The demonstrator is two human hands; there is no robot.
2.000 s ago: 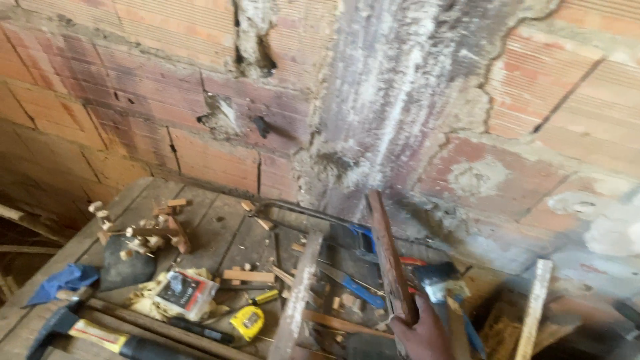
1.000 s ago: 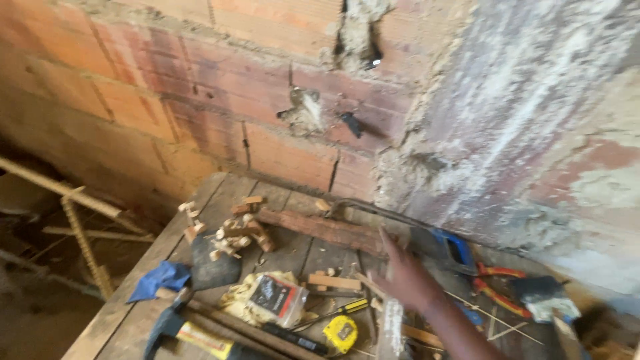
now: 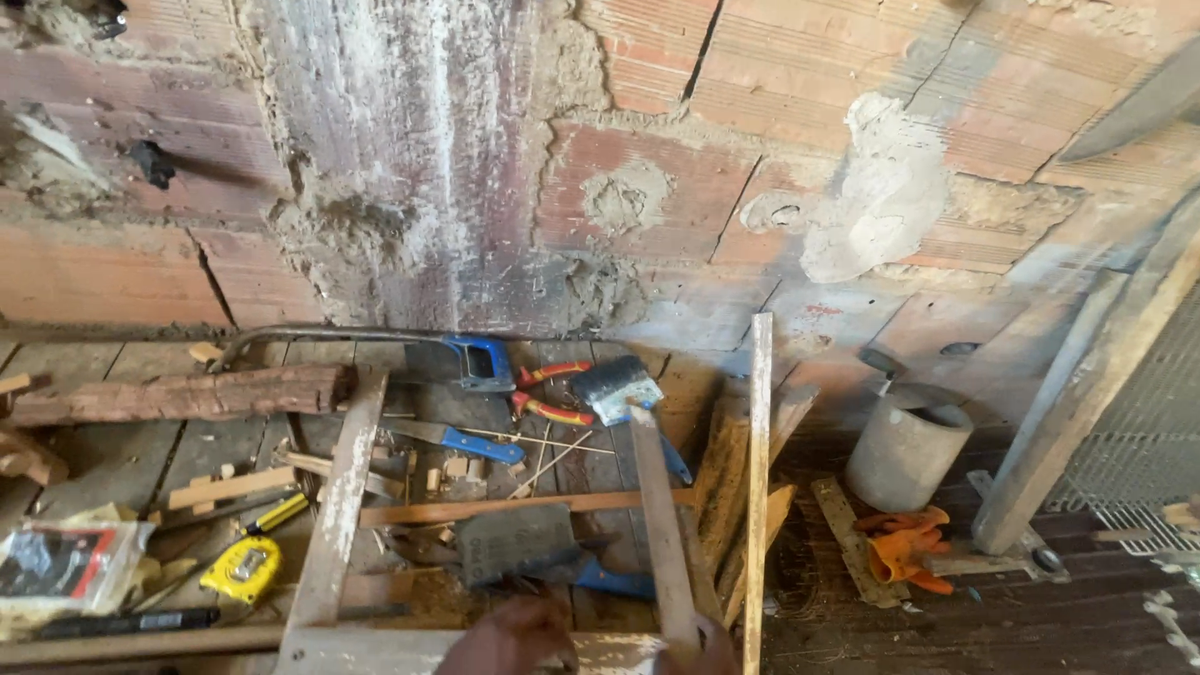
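Observation:
At the bottom edge, my left hand [image 3: 511,639], blurred, rests over the crossbar of a worn wooden frame [image 3: 342,487]; its grip is partly hidden. My right hand [image 3: 703,652] is closed around the frame's right corner, cut off by the view. The frame's two side pieces reach away across the workbench. Between them lie a dark metal blade with writing [image 3: 516,542], a blue-handled tool [image 3: 614,578], a blue-handled knife [image 3: 483,444] and a thin wood strip [image 3: 525,506]. A rough dark wood piece [image 3: 187,396] lies at the back left.
A hacksaw [image 3: 483,364], red-yellow pliers [image 3: 553,410] and a brush [image 3: 619,386] lie near the brick wall [image 3: 637,187]. A yellow tape measure [image 3: 244,569] is at left. An upright wood strip [image 3: 757,469], a grey cylinder [image 3: 905,455] and orange gloves [image 3: 905,548] are at right.
The dark wood piece, held up by my right hand two seconds ago, now lies on the bench, let go. Both hands are now at the wooden frame. The view has swung right.

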